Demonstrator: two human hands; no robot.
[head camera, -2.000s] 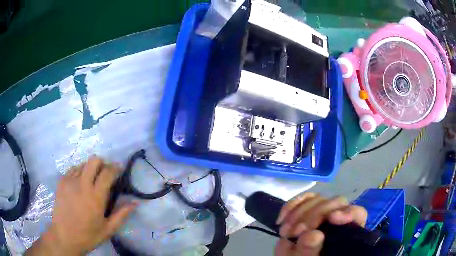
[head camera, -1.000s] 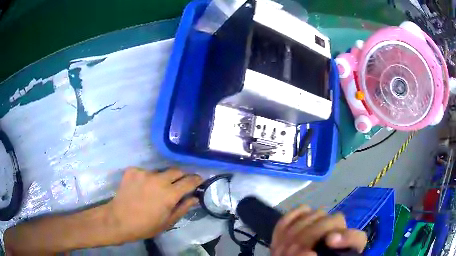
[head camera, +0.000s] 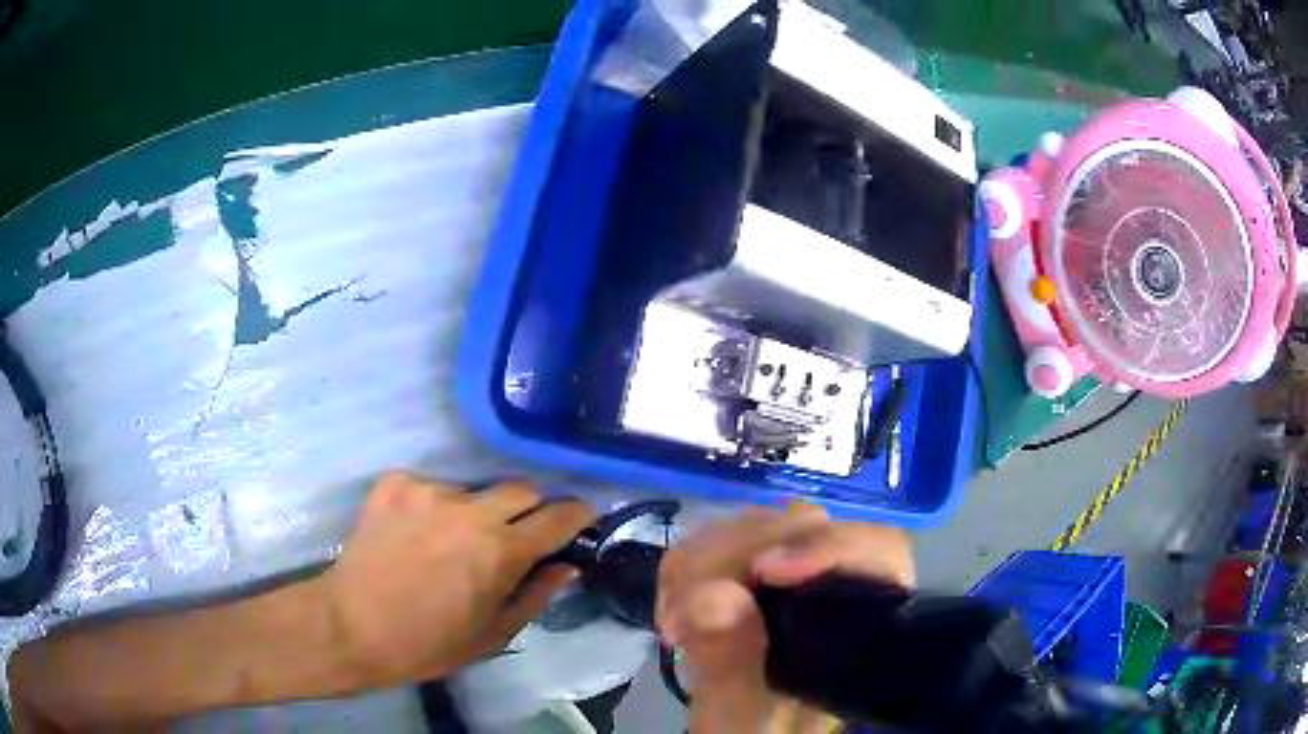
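Observation:
My left hand pinches the ring-shaped end of a black headband unit low in the centre of the head view. My right hand is closed around a thick black electric screwdriver, at the right of my left hand. The driver's front end lies over the unit; its bit and the contact point are hidden or blurred. The rest of the unit is mostly hidden by my hands and the lower edge.
A blue tray holds a white-and-black screw feeder with a metal pickup plate. A pink fan stands right. Another black loop lies at the left edge on white sheet. A blue bin is lower right.
My left hand moved right and took hold of the unit's end, which shifted right. My right hand with the driver has moved left, up to my left hand.

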